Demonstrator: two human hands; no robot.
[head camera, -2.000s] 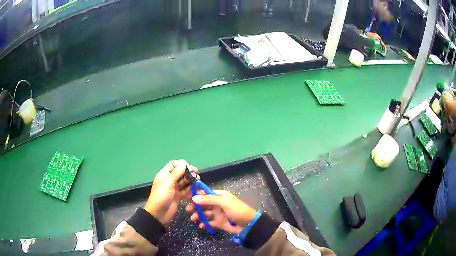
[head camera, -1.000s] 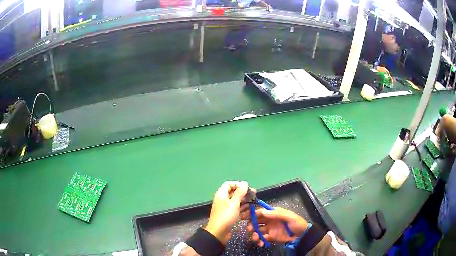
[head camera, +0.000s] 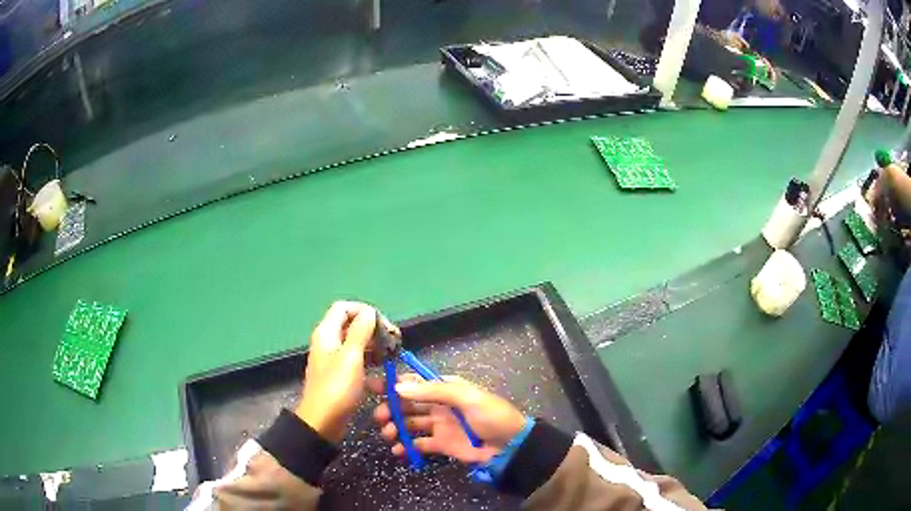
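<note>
My right hand (head camera: 445, 417) holds the blue-handled flush cutters (head camera: 402, 414) with the handles spread, above the black catch tray (head camera: 589, 399). My left hand (head camera: 345, 364) is at the cutter jaws, its thumb and fingers pinched together. Whatever it may hold there is hidden by the fingers and too small to tell. Bright lead clippings (head camera: 385, 477) are scattered in the tray under my hands. A blue wrist strap (head camera: 507, 451) is on my right wrist.
Green PCB panels lie on the green surface at left (head camera: 90, 347) and upper right (head camera: 633, 163). A black case (head camera: 715, 405), a cream-white tub (head camera: 778, 282) and a tool cup (head camera: 786, 222) stand right. A parts tray (head camera: 559, 108) is at the back. Another person's arm (head camera: 892, 190) shows at the right edge.
The view swung up and back down. My hands stay together over the tray with the cutters. Both PCB panels on the green surface lie slightly further left than two seconds ago.
</note>
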